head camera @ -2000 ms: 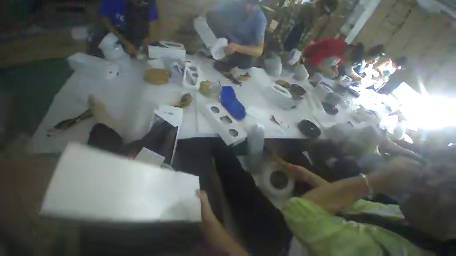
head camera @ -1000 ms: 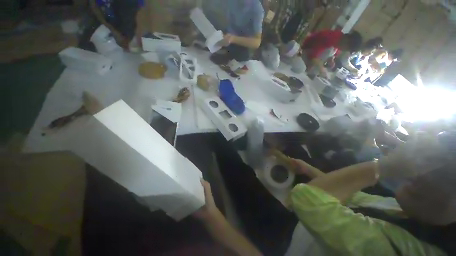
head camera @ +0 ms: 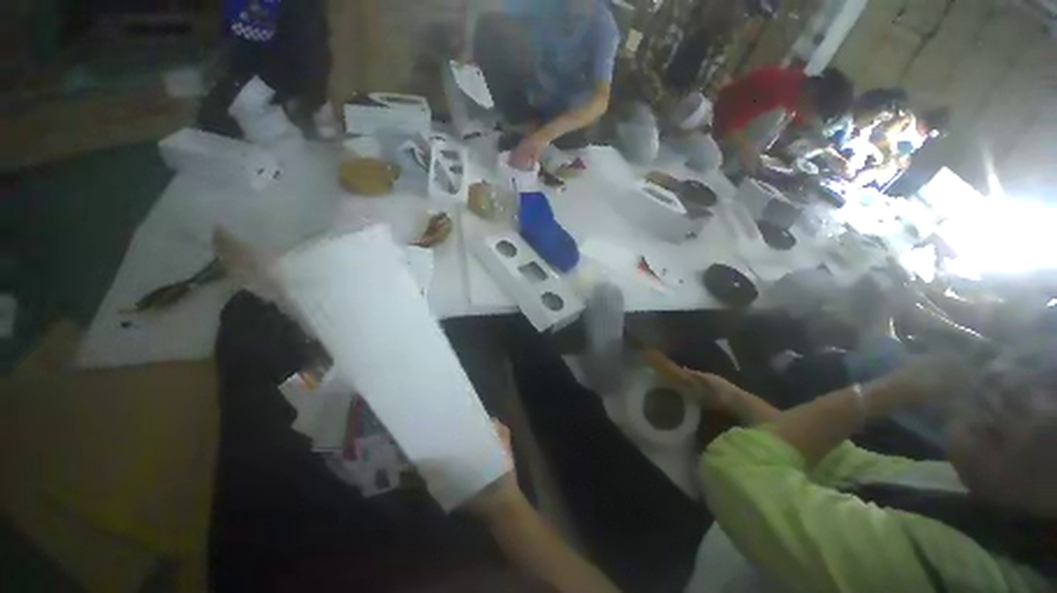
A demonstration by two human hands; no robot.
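A long plain white folding carton (head camera: pixel 388 353) is held aslant in front of me, its far end up and left over the table's edge. My right hand (head camera: pixel 501 458) grips its near lower end, fingers mostly behind it. A blurred hand, seemingly my left hand (head camera: pixel 249 261), is at the carton's upper left corner. The carton covers part of it, so its grip cannot be told. Small printed cards or leaflets (head camera: pixel 348 434) lie on the dark lap below the carton.
The white table (head camera: pixel 174 307) bears a cut-out insert (head camera: pixel 531 278), a blue cloth (head camera: pixel 547 232), a tan tape roll (head camera: pixel 369 175) and a dark disc (head camera: pixel 730 284). A neighbour in lime-green sleeves (head camera: pixel 800 498) holds a white roll (head camera: pixel 665 408) at right. People work opposite.
The carton has turned from nearly level to a steep slant, showing one broad face. The cards on the lap have come into view. The person opposite has lowered a hand to the table.
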